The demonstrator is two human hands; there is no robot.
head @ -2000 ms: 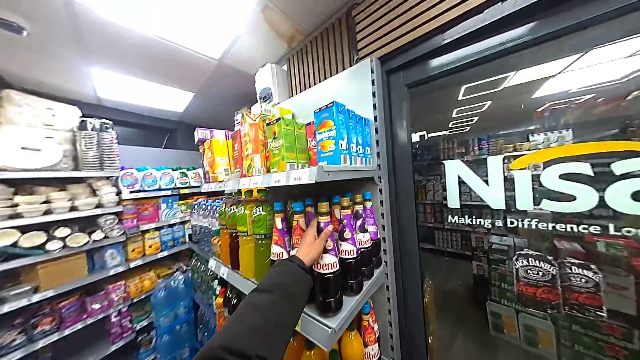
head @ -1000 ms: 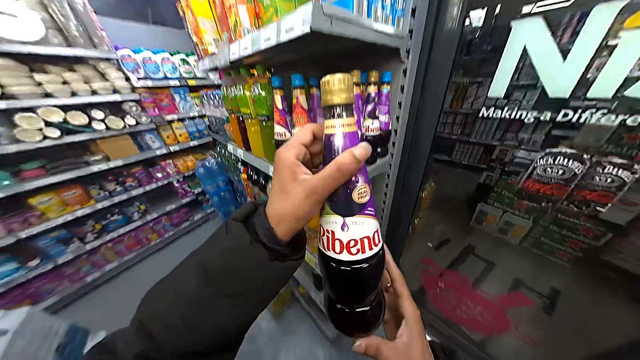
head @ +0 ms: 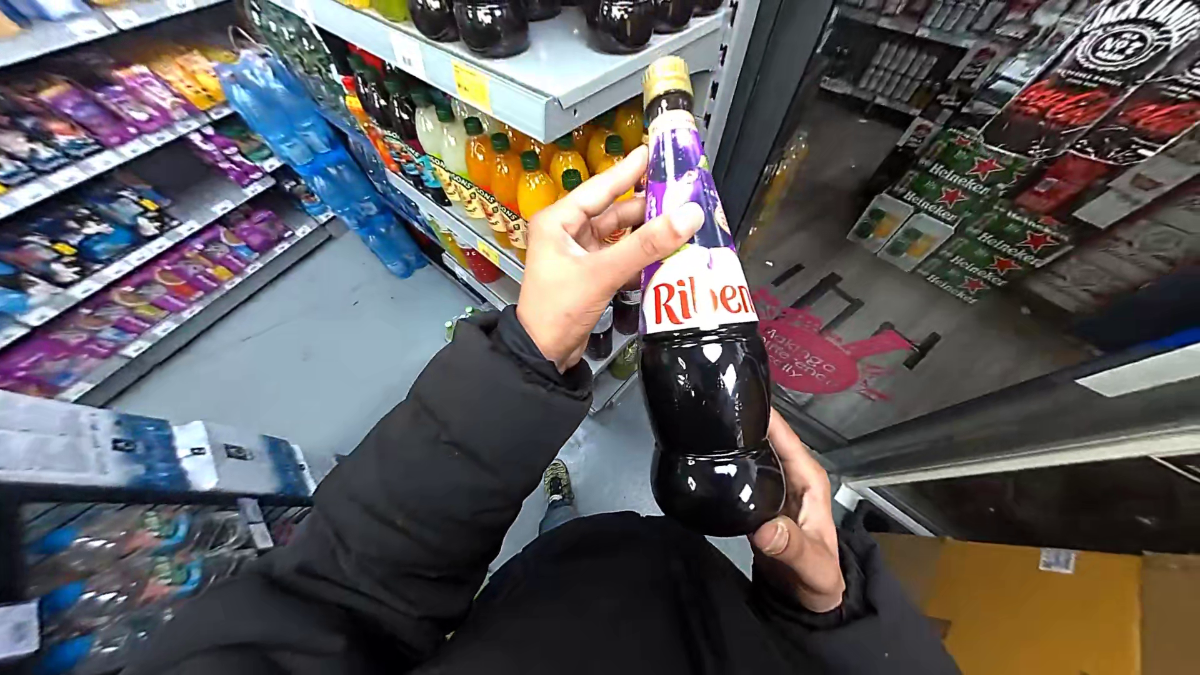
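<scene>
A Ribena bottle [head: 705, 394] with dark contents, a purple and white label and a gold cap is held tilted in front of my body. My left hand [head: 600, 253] grips its upper part, with the thumb across the label and the fingers behind. Around the lower end curls my right hand [head: 806, 525], its thumb near the base and its other fingers partly hidden behind the bottle.
Beyond the bottle stands a shelf unit [head: 562, 89] with dark bottles above and orange juice bottles [head: 536, 187] below. Snack shelves [head: 169, 244] line the left. A glass door [head: 872, 281] is at right, a cardboard box [head: 1022, 600] at lower right, and bottled-drink packs [head: 141, 562] at lower left.
Two seconds ago my left hand was on a bottle at the shelf; the bottle came away toward me, and my right hand took its lower end. The view has tilted down.
</scene>
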